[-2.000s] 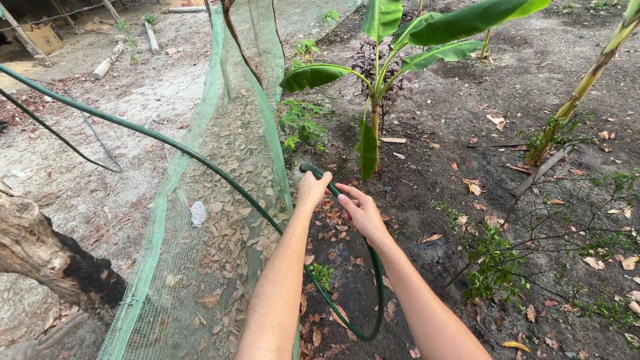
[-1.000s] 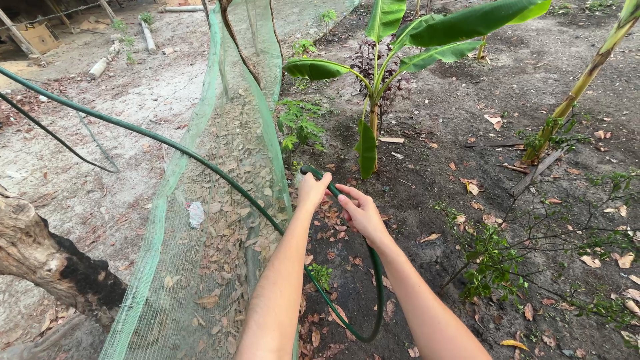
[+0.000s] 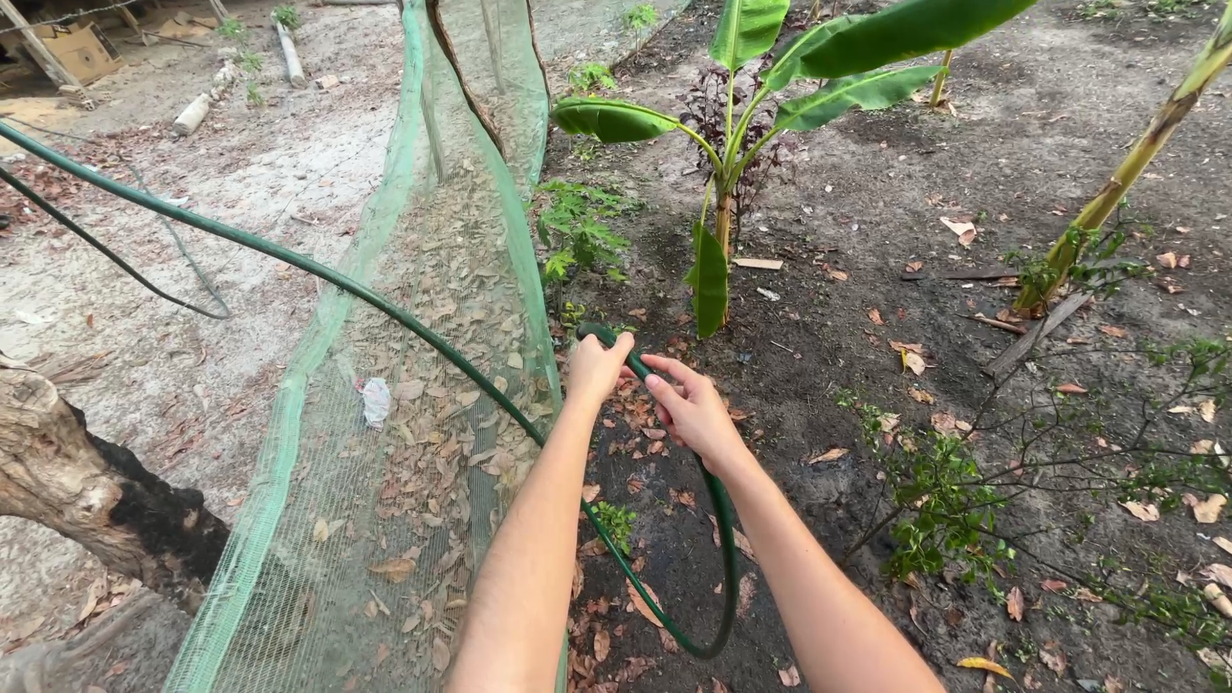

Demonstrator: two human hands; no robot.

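Note:
A green garden hose [image 3: 414,325] runs from the upper left over the netting, loops below my hands and comes back up to them. Near its end, my left hand [image 3: 597,368] is closed around it, with the tip pointing toward a young banana plant [image 3: 727,212]. Just behind it along the hose, my right hand [image 3: 695,406] grips with thumb and fingers. Whether water comes out cannot be made out. The soil around the banana plant looks dark.
Green mesh netting [image 3: 289,433] stands along my left side. A charred tree trunk [image 3: 96,481] is at the lower left. A leafy twiggy shrub [image 3: 948,520] spreads at the right, below a leaning stem [image 3: 1107,197]. Dry leaves litter the ground.

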